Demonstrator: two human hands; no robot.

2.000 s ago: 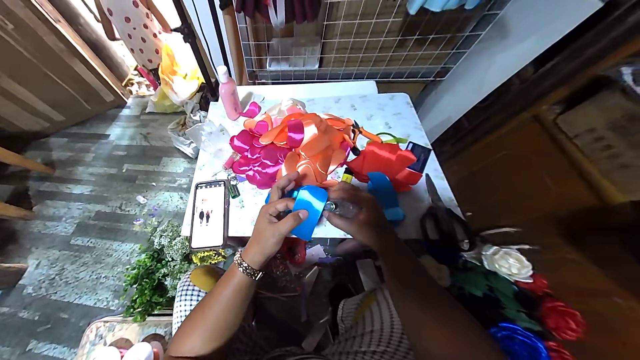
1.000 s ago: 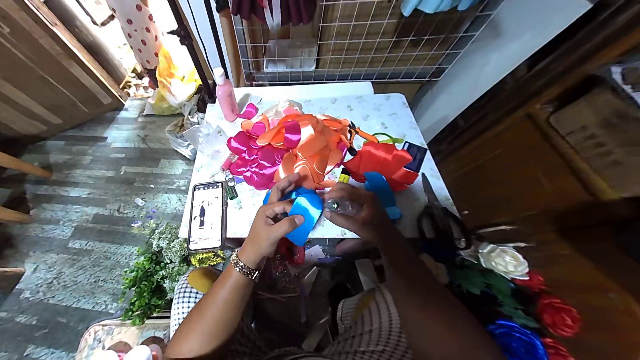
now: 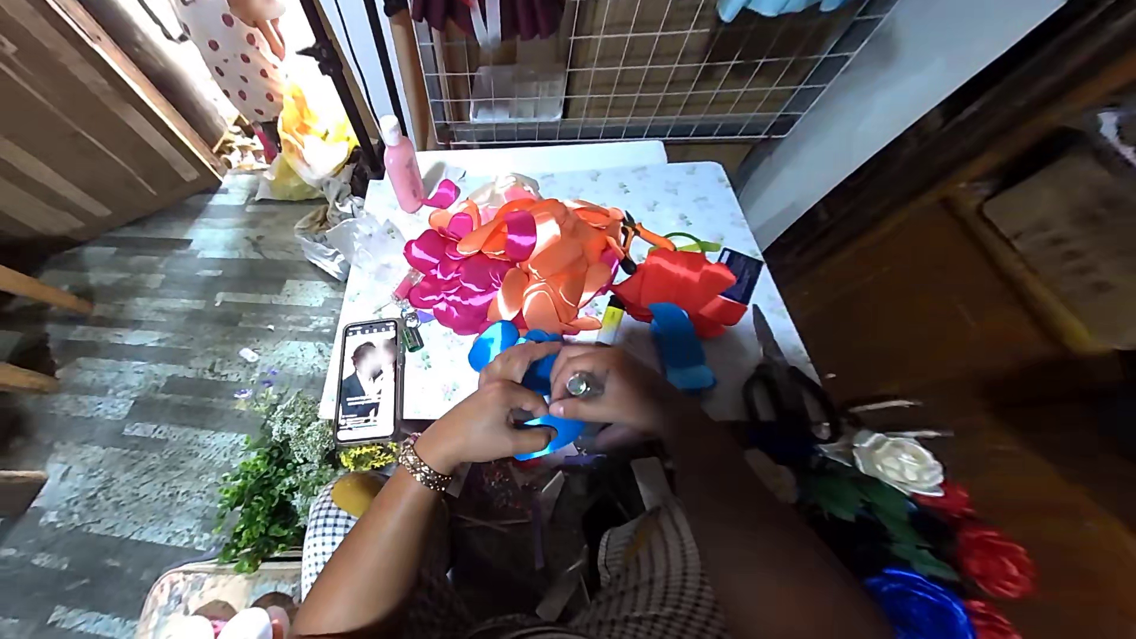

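My left hand [image 3: 506,413] grips a blue satin ribbon petal [image 3: 555,437] near the table's front edge. Touching it from the right is my right hand [image 3: 608,386], closed around a small object with a round metallic end [image 3: 581,384], perhaps a lighter; most of it is hidden. More blue petals [image 3: 494,344] lie just beyond my fingers, and a blue ribbon strip [image 3: 681,346] rests to the right. Behind are piles of magenta petals [image 3: 461,288], orange petals [image 3: 564,248] and red petals [image 3: 683,284].
On the table [image 3: 710,191] stand a pink bottle [image 3: 404,169] and a lit smartphone [image 3: 368,382]. Black-handled scissors [image 3: 785,382] lie at the right edge. Fabric roses [image 3: 901,461] are at lower right, green foliage [image 3: 266,497] at lower left. A person in a dotted garment [image 3: 235,62] is at upper left.
The blue petal between my hands has turned and sits lower, with my hands closer together over it. More blue petals show beyond my fingers. The picture on the phone has changed.
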